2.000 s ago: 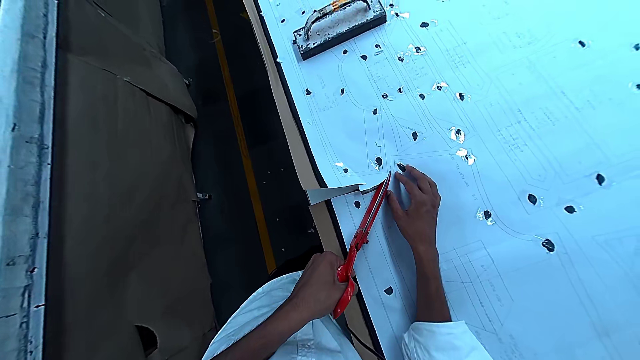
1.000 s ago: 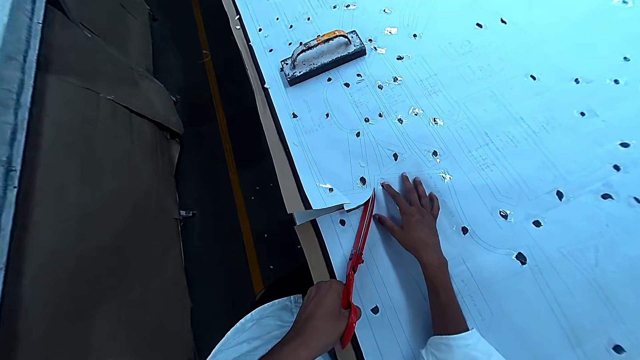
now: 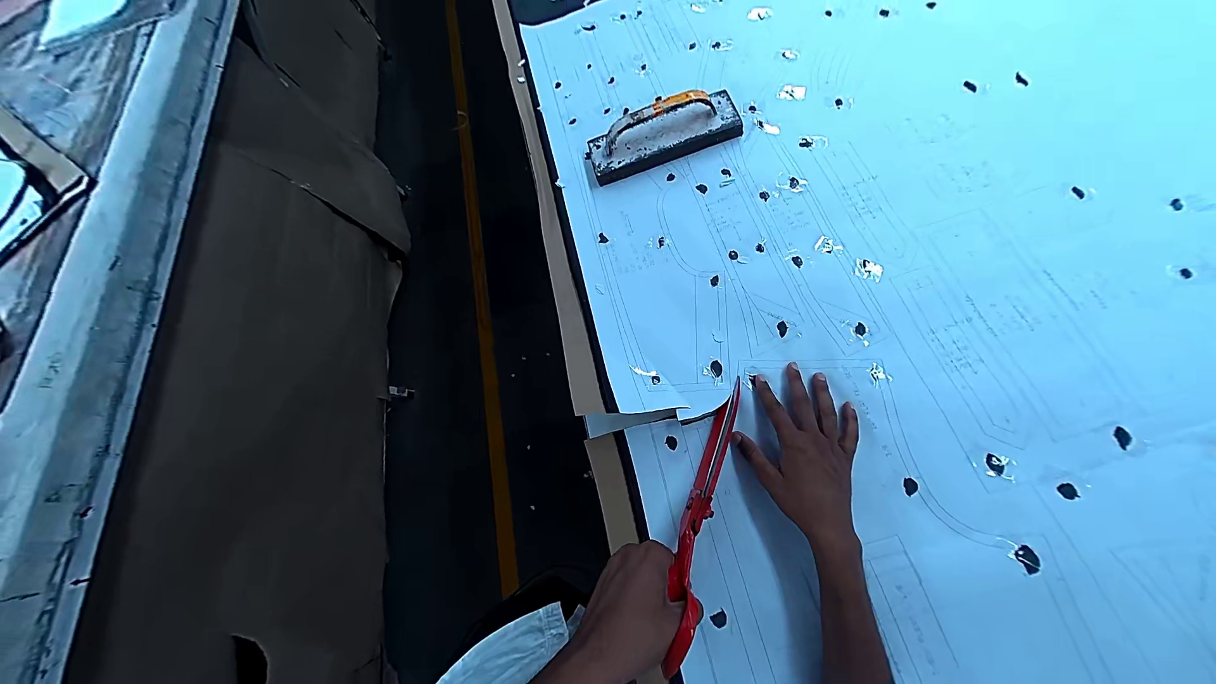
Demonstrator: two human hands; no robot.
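My left hand (image 3: 636, 603) is closed around the red handles of large scissors (image 3: 696, 513). The blades point up and away, with their tips at the inner end of a cut in a large white paper sheet (image 3: 950, 408) printed with pattern outlines. A cut flap (image 3: 632, 423) of the sheet lifts at its left edge. Just right of the blade tips, my right hand (image 3: 807, 456) lies palm down on the paper with its fingers spread. Dark holes, some with clear tape around them, dot the sheet.
A metal weight with a worn orange handle (image 3: 665, 133) rests on the paper farther up. Brown paper (image 3: 608, 484) shows under the sheet's left edge. Beyond it are a dark floor with a yellow line (image 3: 484, 313) and a surface covered in brown material (image 3: 275, 399).
The scissors' tips and my right hand have shifted slightly along the paper, and my right hand's fingers are more spread than two seconds ago. The view has moved.
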